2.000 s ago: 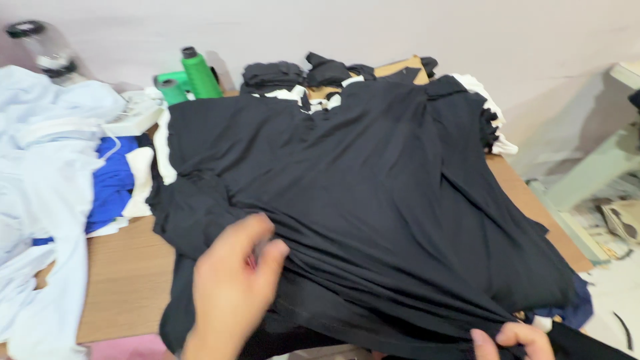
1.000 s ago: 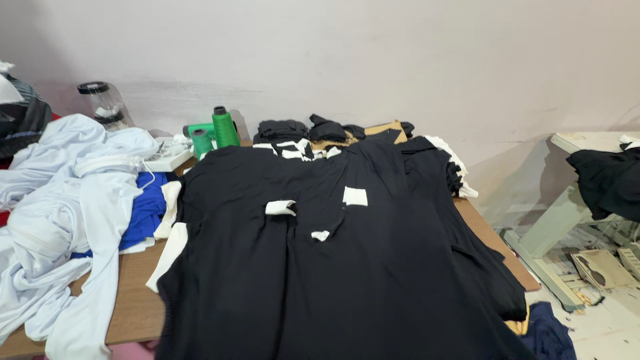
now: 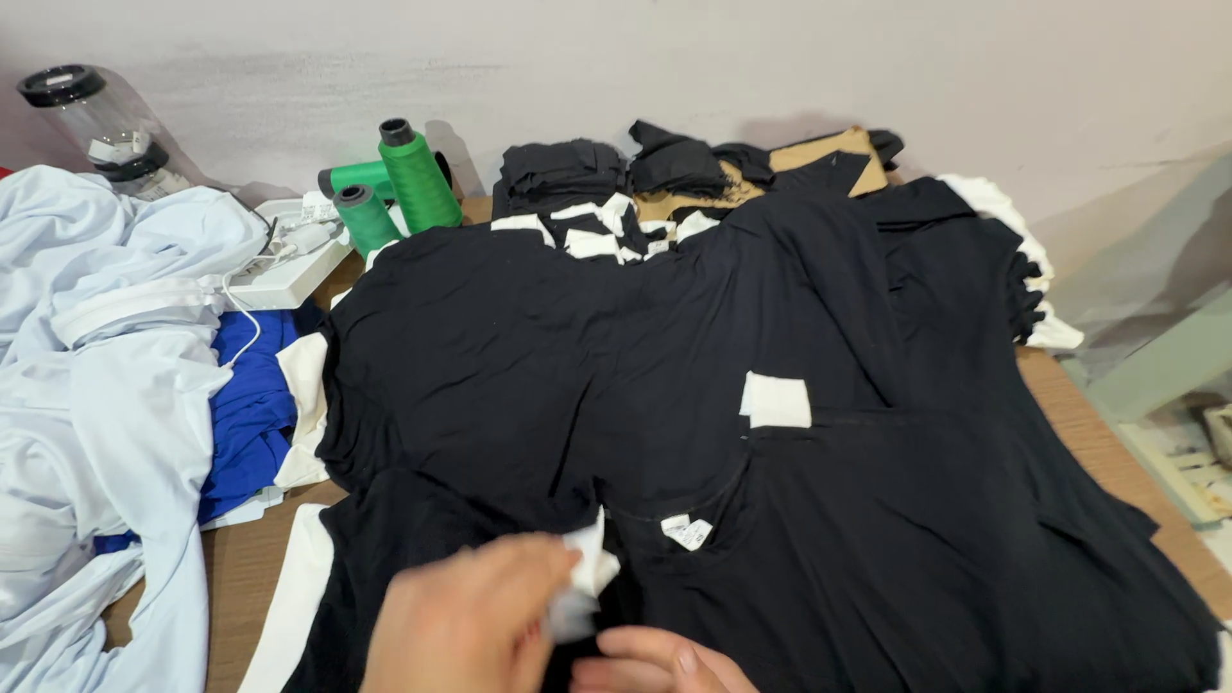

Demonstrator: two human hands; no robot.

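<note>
A black knit garment (image 3: 847,539) lies across a pile of black garments (image 3: 462,356). Its neckline holds a white label (image 3: 686,531) with writing, and a white fabric piece (image 3: 780,400) sits at its shoulder. At the bottom centre my left hand (image 3: 472,616), blurred, has its fingers closed at a white fabric piece (image 3: 592,558) by the left side of the neckline. Close to its right, low at the frame edge, my right hand (image 3: 664,664) has bent fingers over the black cloth; whether it grips anything is hidden.
Light blue garments (image 3: 125,385) are heaped at left over blue cloth (image 3: 250,404). Green thread cones (image 3: 420,178), a clear jar (image 3: 96,125) and a white tray (image 3: 289,274) stand behind. Folded black pieces (image 3: 563,173) and cardboard (image 3: 828,159) lie near the wall. The wooden tabletop (image 3: 231,577) shows at left.
Both hands, out of view one second ago, are back at the bottom centre. The black garment with white pieces at its shoulders, absent two seconds ago, now lies lower on the pile.
</note>
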